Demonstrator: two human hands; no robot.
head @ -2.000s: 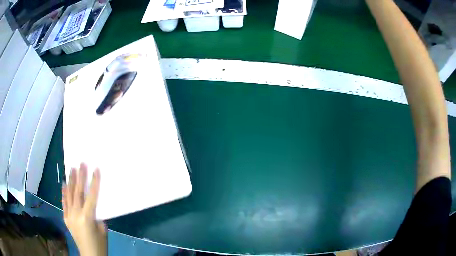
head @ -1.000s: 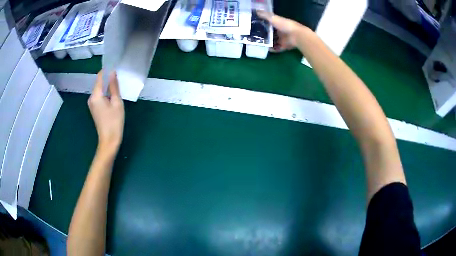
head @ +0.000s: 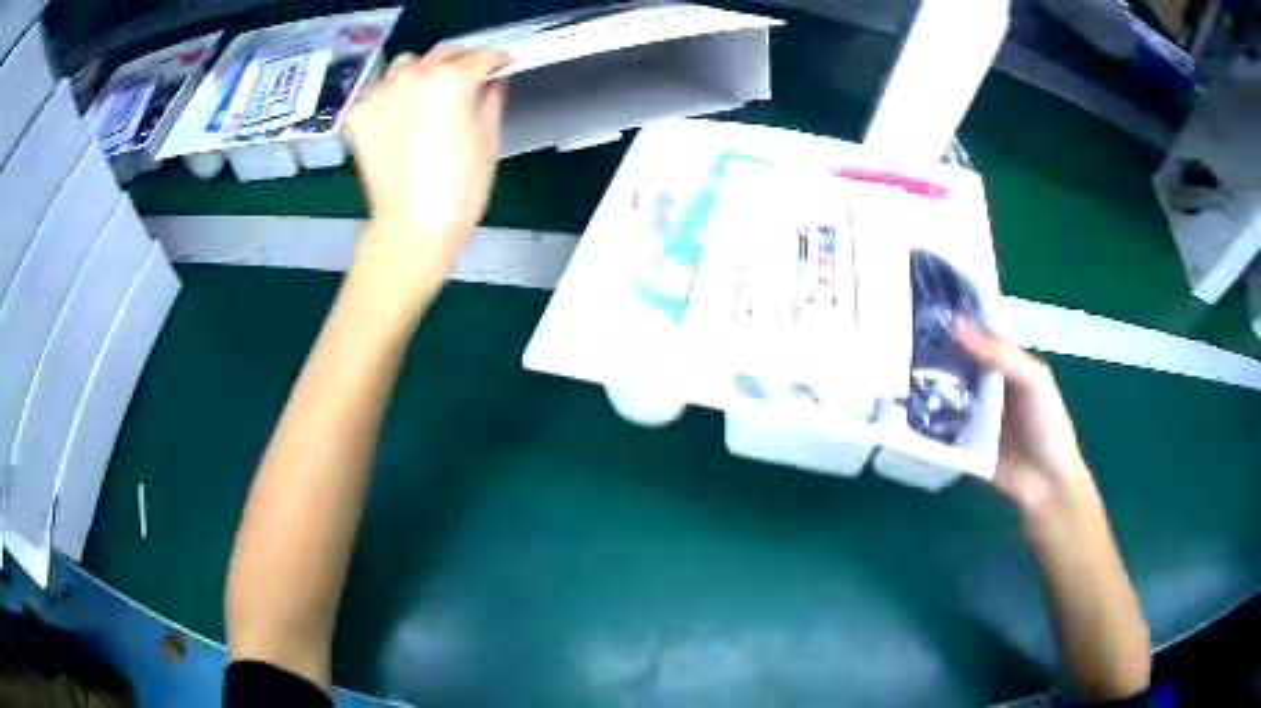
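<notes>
My right hand (head: 1016, 415) grips the right end of a white blister tray (head: 595, 311), held tilted above the green worktop. On the tray lie a white leaflet (head: 795, 284), a light blue patch, a pink-red strip and a coiled black cord (head: 943, 346) at the right end, with my thumb over it. Rounded cups bulge below its near edge. My left hand (head: 426, 138) holds the left end of an open white retail box (head: 650, 76) at the back. The box lies on its side with its open side facing me. My left fingertips are over its top edge.
More filled trays (head: 284, 90) stand at the back left on the green belt. White boxes (head: 104, 360) lean in a row at the left edge. An upright white box (head: 940, 76) stands behind the tray, another (head: 1217, 194) at the far right. A scuffed white strip (head: 311, 242) crosses the worktop.
My right hand has lifted the tray off the belt and brought it nearer. My left hand has moved up and right, and the box is turned from upright to lying sideways.
</notes>
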